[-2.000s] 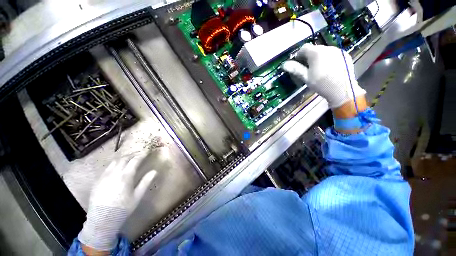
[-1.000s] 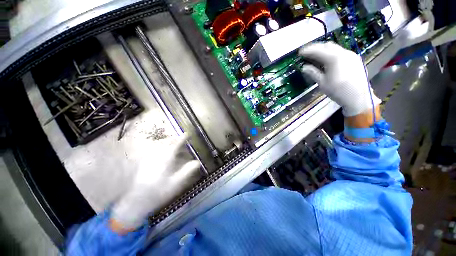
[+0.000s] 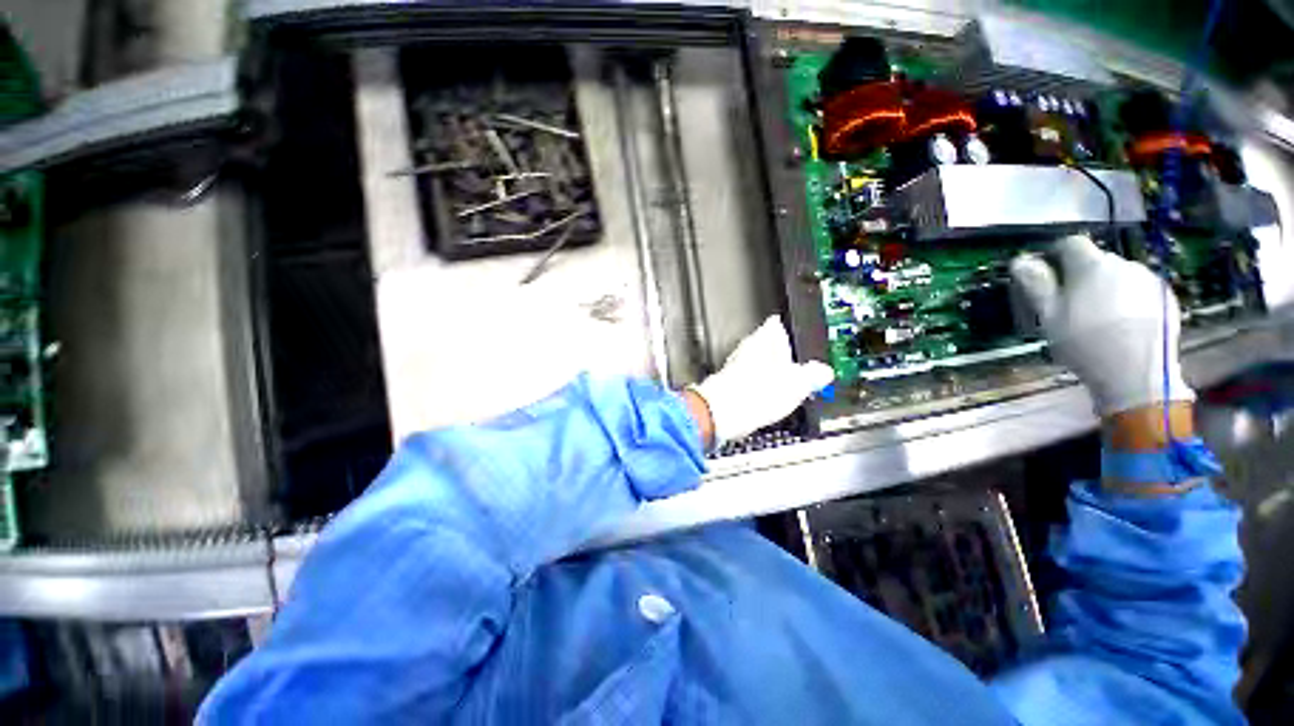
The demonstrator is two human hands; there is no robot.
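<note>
The green circuit board [image 3: 922, 305] lies in its dark carrier [image 3: 800, 270] on the conveyor. It bears orange-red toroidal inductors [image 3: 863, 119] and a long silver heatsink [image 3: 1019, 197] with a thin black line looped over it. My left hand [image 3: 759, 383], in a white glove, is at the carrier's near left corner, fingers apart, holding nothing that shows. My right hand [image 3: 1114, 319], in a white glove, is over the board's near side below the heatsink. Its thumb and finger are close together; whether they hold something cannot be told.
A black parts tray [image 3: 451, 234] of loose metal pins stands on a pale plate left of the board. Metal rods [image 3: 674, 213] run between the rails. The silver near rail [image 3: 880, 461] crosses in front of me. Another green board [image 3: 20, 312] shows at the far left.
The view has turned left, so the scene sits further right. My left hand has moved right, from over the pale plate and rods to the carrier's corner. My right hand stays over the board.
</note>
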